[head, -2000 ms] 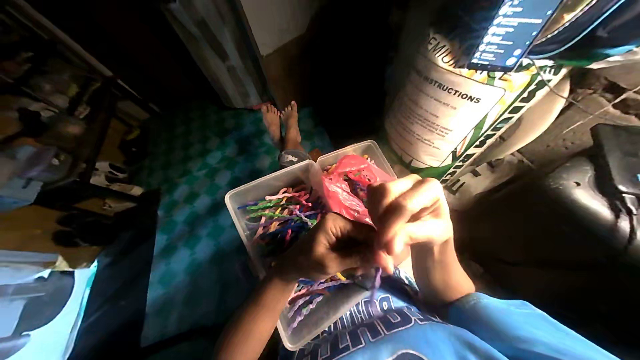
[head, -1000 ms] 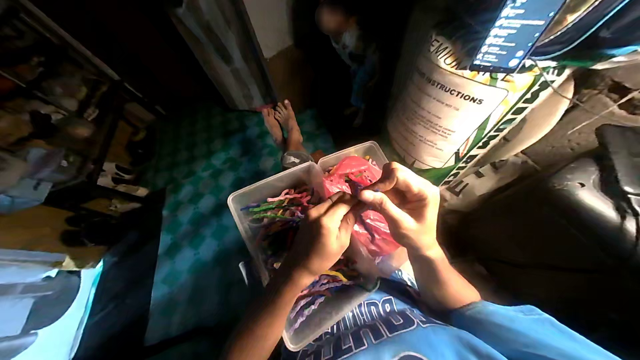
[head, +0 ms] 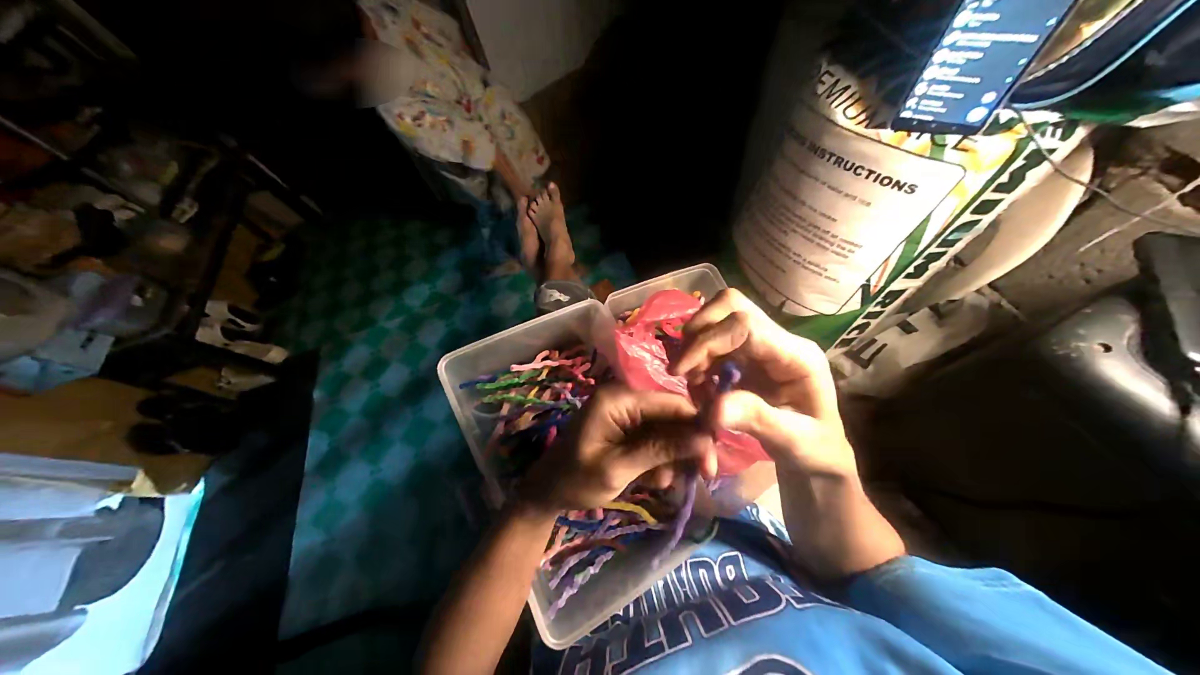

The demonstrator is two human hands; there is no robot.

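Observation:
Both hands meet over two clear plastic containers. My left hand [head: 623, 450] pinches a purple twisted cord [head: 682, 516], whose lower end hangs down over the larger container [head: 459, 375]. My right hand [head: 773, 384] holds the cord's upper part, where a dark purple knot or loop shows between thumb and fingers. Many short multicoloured twisted cords [head: 534, 384] lie in the larger container. A red plastic bag [head: 647, 352] sits behind my hands, across the smaller container [head: 670, 281], and is partly hidden by my right hand.
A large printed rice sack [head: 844, 216] stands at the right, with a lit phone [head: 984, 61] above it. A green checked floor covering [head: 375, 375] lies at the left. Another person in patterned clothing [head: 450, 94] is at the top, and cluttered shelves [head: 122, 244] stand far left.
A person in patterned clothing now shows at the top. The purple cord's tail hangs below my hands, where it was not visible one second ago. Both hands stay close together over the containers.

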